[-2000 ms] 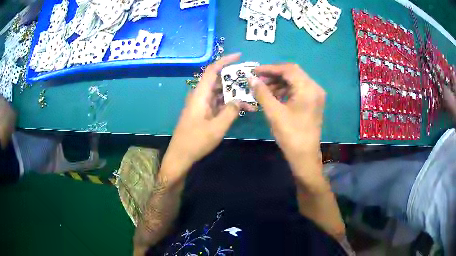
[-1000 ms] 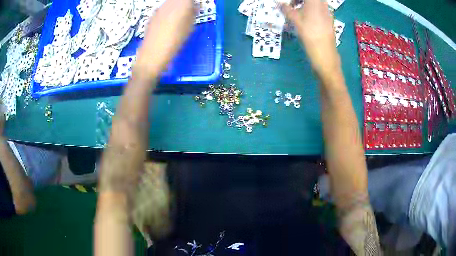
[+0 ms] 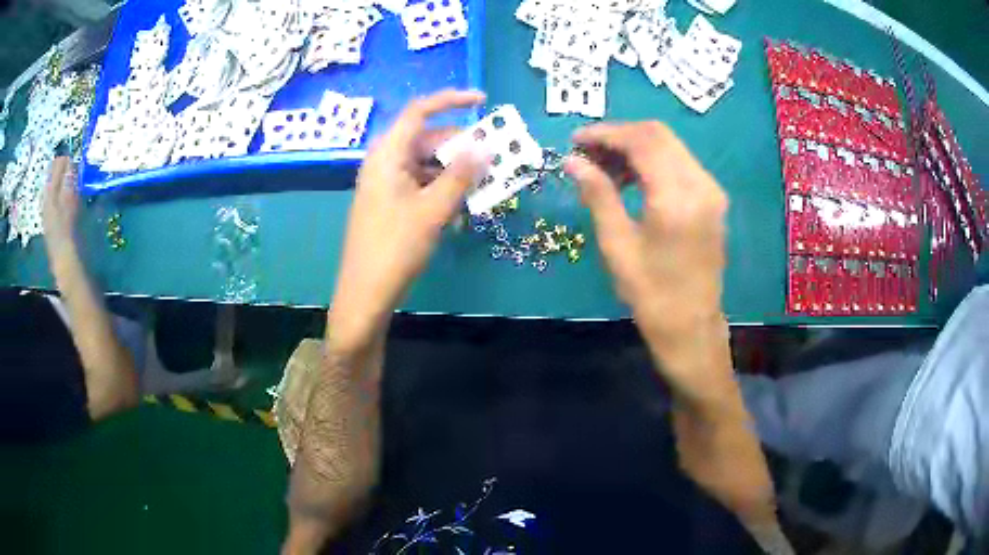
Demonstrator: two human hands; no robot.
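Note:
My left hand (image 3: 407,184) holds a small white plate (image 3: 501,141) with rows of dark round holes, tilted above the green table. My right hand (image 3: 651,206) is just right of the plate, thumb and forefinger pinched on a small silver-coloured fitting (image 3: 553,159). Loose gold-coloured fittings (image 3: 556,239) and silver-coloured fittings (image 3: 508,252) lie on the table below the hands. The plate and my left hand hide part of the pile.
A blue tray (image 3: 271,171) of white plates is at upper left. More plates (image 3: 575,81) lie beyond my hands. Red panels (image 3: 851,195) and red strips (image 3: 954,173) are at right. Clear plastic scrap (image 3: 235,255) lies front left. Another person's arm (image 3: 81,293) reaches in at far left.
My hands have come back from the tray and the far plates to the near table. A white plate is now in my left hand. The other person's arm has moved up onto the table.

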